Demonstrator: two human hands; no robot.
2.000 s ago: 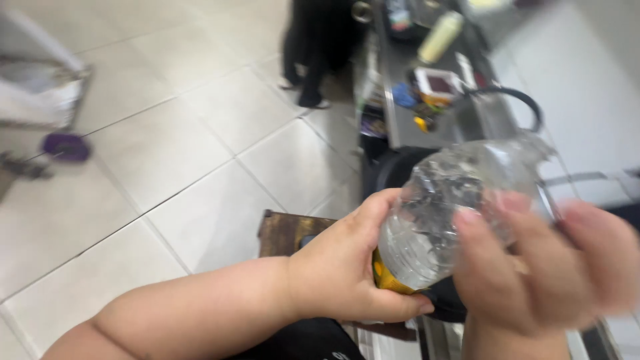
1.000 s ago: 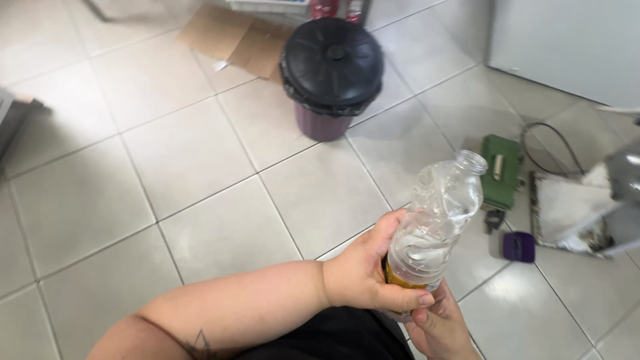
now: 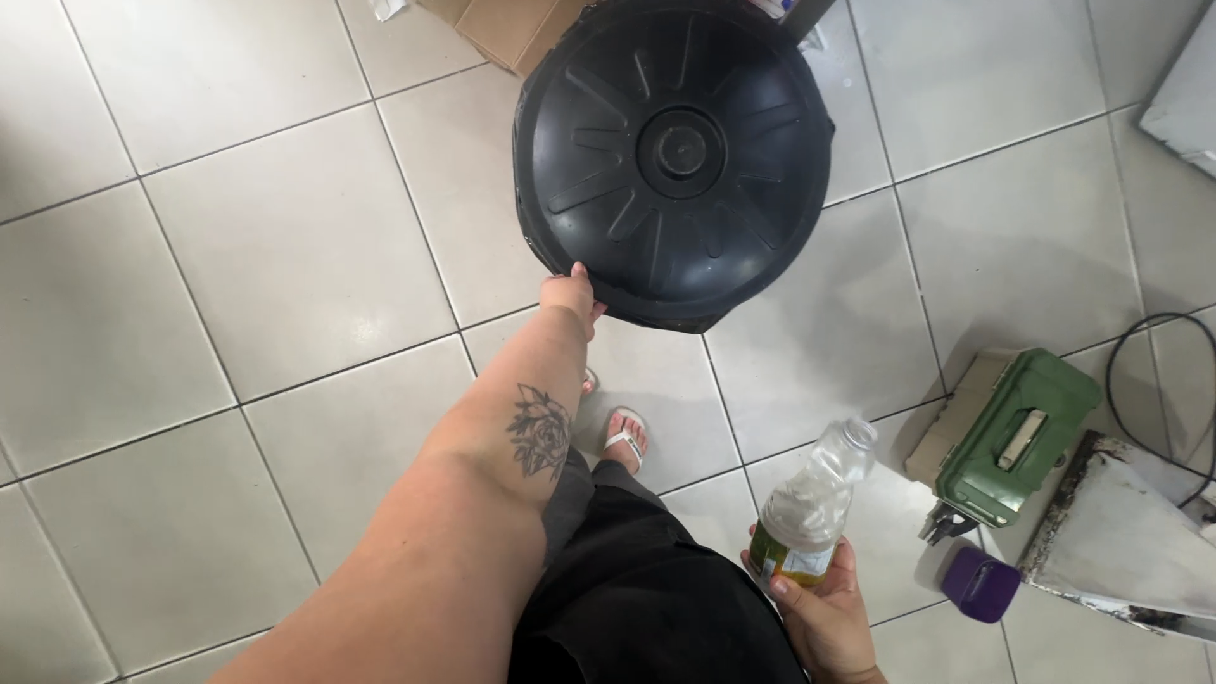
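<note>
My left hand [image 3: 573, 296] grips the near left rim of a round black plastic lid [image 3: 741, 218] on a trash can, thumb on top and the fingers mostly hidden beneath the edge. The lid sits over the can, whose body is out of sight below it; some black liner shows around the rim. At the lower right, my right hand [image 3: 817, 598] holds a crumpled clear plastic bottle [image 3: 807, 503] around its labelled lower part. The bottle is uncapped, tilted with its neck up and to the right, and looks empty.
A green toolbox [image 3: 1021, 437] stands on the tiled floor at right, beside a purple container [image 3: 981, 584], a rusty-edged white metal piece [image 3: 1130, 551] and a black cable [image 3: 1121, 380]. Cardboard [image 3: 513, 28] lies behind the lid. My sandalled foot [image 3: 627, 439] is below it.
My left hand has let go of the bottle and now grips the trash can lid. The bottle is in my right hand alone, lower right. The view has swung from a counter to the trash can.
</note>
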